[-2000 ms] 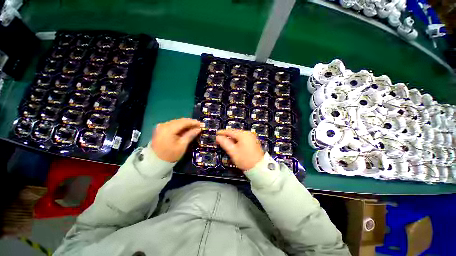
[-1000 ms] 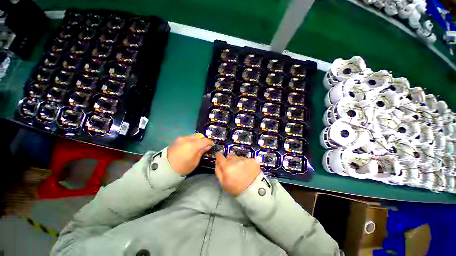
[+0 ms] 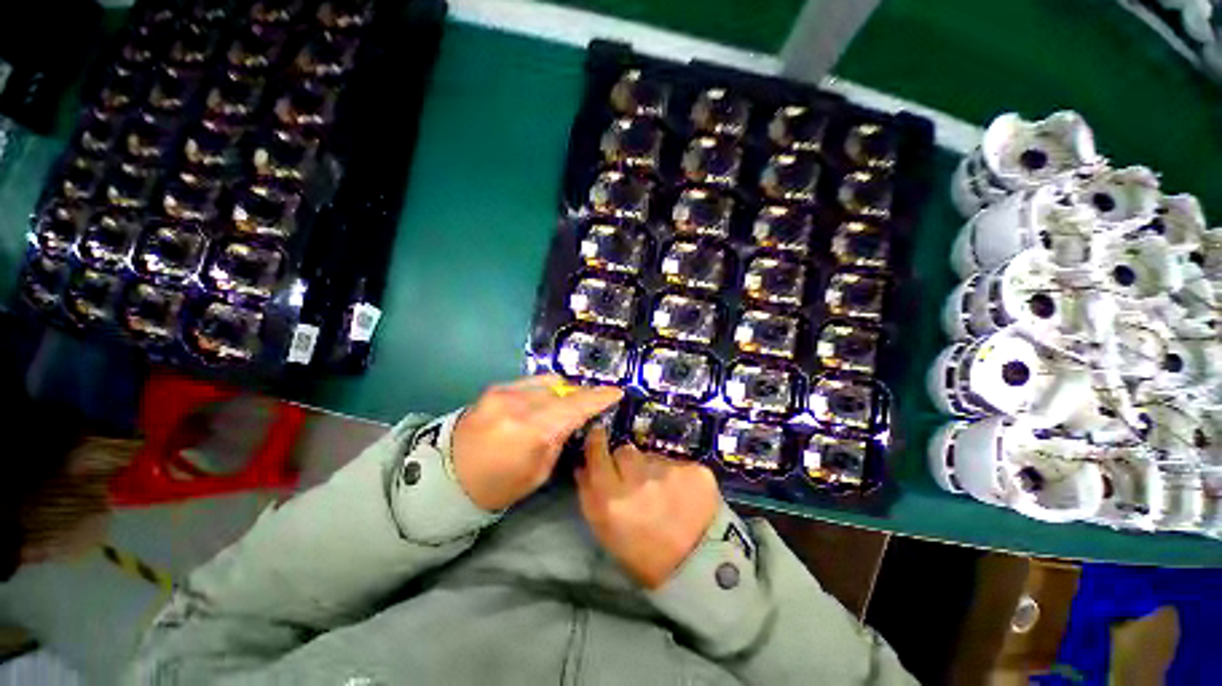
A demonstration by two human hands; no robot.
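Observation:
A black blister tray (image 3: 563, 288) lies in front of me with a camera module in each visible pocket, such as one module (image 3: 669, 426) in the nearest row. My left hand (image 3: 516, 436) is at the tray's near left corner, fingertips low over the corner pocket. A small yellow patch (image 3: 560, 385) shows at its fingers. My right hand (image 3: 649, 507) is just right of it, fingertips at the same pocket. The fingers hide that pocket and whatever may be between them, so I cannot tell what either hand grips.
Stacked black trays of modules (image 3: 351, 228) with white labels stand at left. White camera housings (image 3: 998, 235) are packed at right. A metal post (image 3: 820, 40) rises behind the tray. Below the bench edge are a red stool (image 3: 275, 449) and a brown box (image 3: 1045, 610).
Both hands have moved from a pocket further up the leftmost column to the near left corner pocket. The view has shifted, and the trays and housings appear larger.

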